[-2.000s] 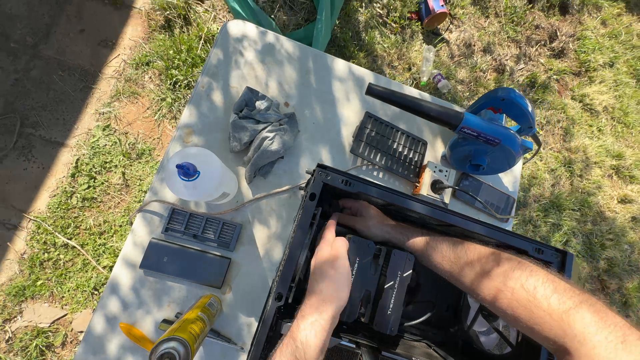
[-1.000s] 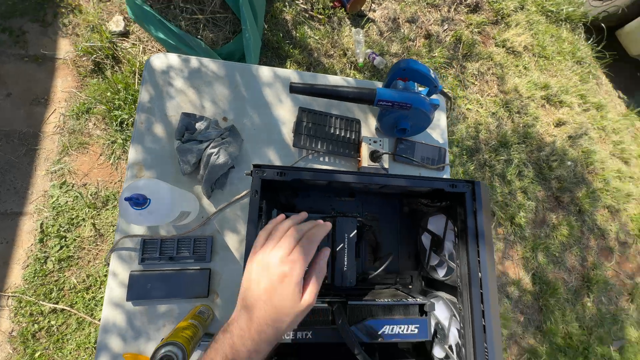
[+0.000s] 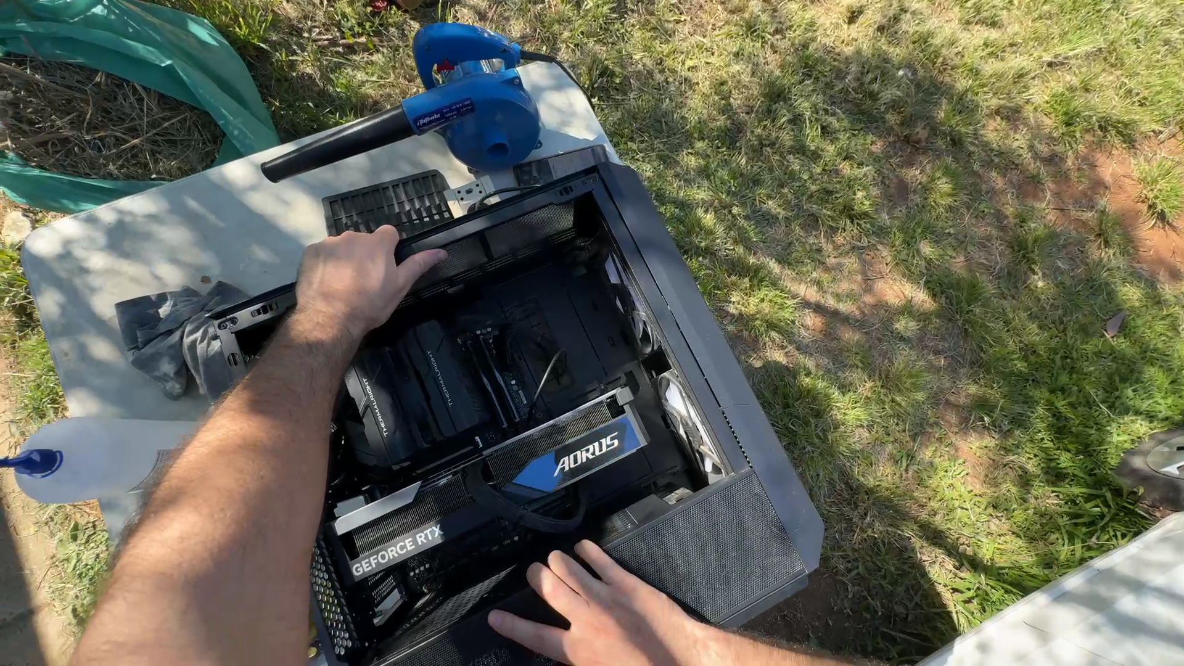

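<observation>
An open black computer case (image 3: 731,388) lies on its side, tilted across the table. My left hand (image 3: 361,277) grips the case's far top rail, thumb over the inner side. My right hand (image 3: 601,606) rests on the mesh-covered near side, fingers spread and pointing inward. Between them, inside the case, are a graphics card (image 3: 499,481) with a blue and silver end, a black CPU cooler (image 3: 416,388) with two blocks, memory sticks (image 3: 495,375) beside it, and white-bladed fans (image 3: 689,421) along the right side. A black cable loops over the graphics card.
A blue electric blower (image 3: 486,116) lies at the table's (image 3: 83,259) far edge, near a black slotted panel (image 3: 388,202) and a power outlet block (image 3: 470,194). Left are a grey cloth (image 3: 157,333) and a translucent bottle (image 3: 102,458) with a blue cap. A green bag (image 3: 213,74) stands beyond.
My left hand has moved from over the cooler to the case's far rail. My right hand, out of view one second ago, is now on the near side. The case has turned on the table.
</observation>
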